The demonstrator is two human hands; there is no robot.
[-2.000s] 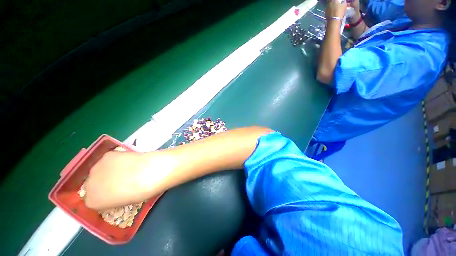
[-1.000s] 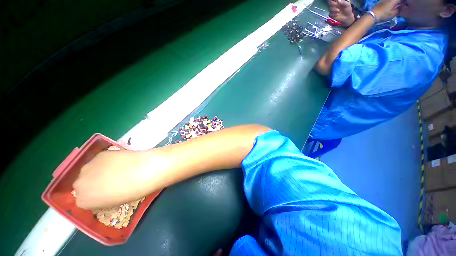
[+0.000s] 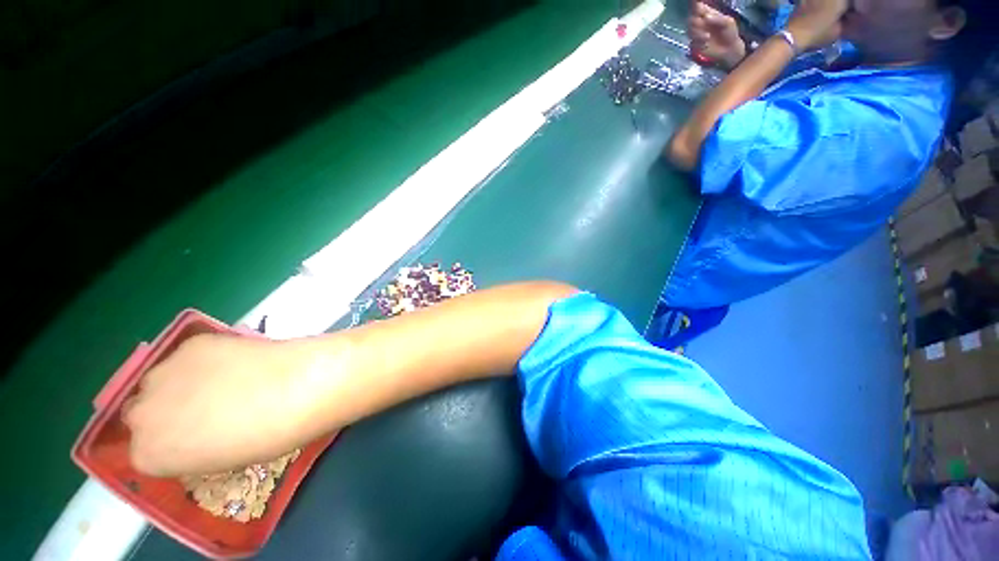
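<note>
My right hand [image 3: 203,405] reaches into a red-orange open bin [image 3: 208,531] at the lower left. It is bare, with the back of the hand up and the fingers curled down out of sight, so I cannot tell what they hold. Small tan pieces [image 3: 239,490] lie in the bin beside and below the hand. The bin sits tilted over the white strip [image 3: 367,247] and the bench edge. My left hand is out of the picture; only a bit of blue sleeve shows at the bottom edge.
A loose pile of small dark, white and gold parts [image 3: 427,287] lies just beyond my forearm on the dark green mat [image 3: 570,208]. The green conveyor [image 3: 274,186] runs along the left. A person in a blue smock [image 3: 822,153] sits at the upper right, near another dark pile [image 3: 622,82].
My hand stays in the bin; hand and bin now appear slightly farther left and lower as the view shifts. The neighbouring person's near hand has risen to the face.
</note>
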